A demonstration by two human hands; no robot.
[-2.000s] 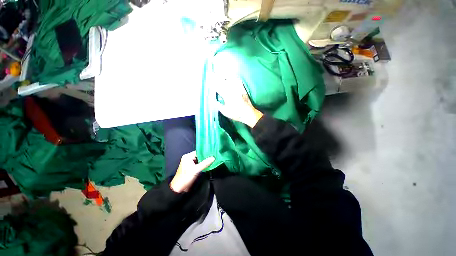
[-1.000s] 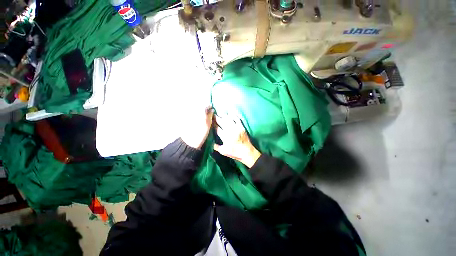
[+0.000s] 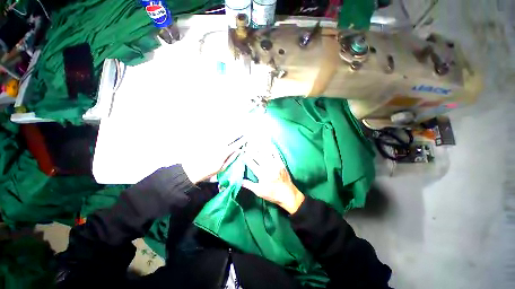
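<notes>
The bright green fabric [image 3: 322,152] runs from under the left end of the sewing machine head [image 3: 333,62] down over the table edge to my lap. My left hand [image 3: 212,161] holds the fabric's left edge, its fingertips washed out by glare. My right hand [image 3: 274,178] lies on the fabric just right of it, thumb and fingers closed on a fold. The needle area [image 3: 261,101] is lost in the lamp glare, so whether the cloth lies under the foot cannot be told.
Black-handled scissors [image 3: 389,144] lie beside a small parts tray [image 3: 420,152] at right. A cola bottle [image 3: 157,14] and clear bottles [image 3: 262,12] stand behind. A flat black rectangle [image 3: 79,70] lies on heaped green cloth [image 3: 113,28] at left.
My left hand has moved from the fabric's lower end up beside my right hand. The view has shifted, showing more of the machine head. The fabric's lower end is now bunched and folded.
</notes>
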